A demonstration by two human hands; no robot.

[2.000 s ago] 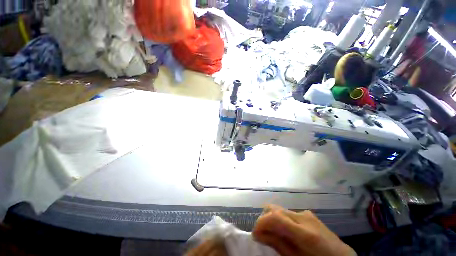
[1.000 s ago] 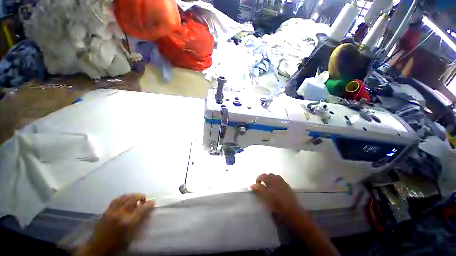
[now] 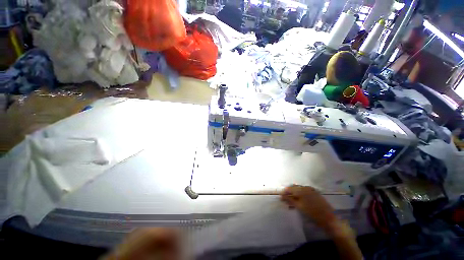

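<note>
A white cloth panel [image 3: 254,226] lies over the table's front edge between my hands, hard to tell from the white table. My right hand [image 3: 304,199] pinches its upper right corner just in front of the dark bed line. My left hand [image 3: 150,245] is blurred at the bottom edge, at the panel's left side; its fingers cannot be made out. The sewing machine head [image 3: 274,127] stands beyond, with its needle area [image 3: 219,152] brightly lit and no panel edge seen under it.
Creased white pieces [image 3: 61,162] lie on the table at left. A grey ruler strip [image 3: 122,223] runs along the front edge. Thread cones [image 3: 356,94], orange-red bags [image 3: 193,56] and white cloth heaps [image 3: 300,51] stand behind. Dark cloth lies at right.
My left hand has moved down towards me from the panel's upper left edge. My right hand has shifted right with its corner. The panel now slants down to the left.
</note>
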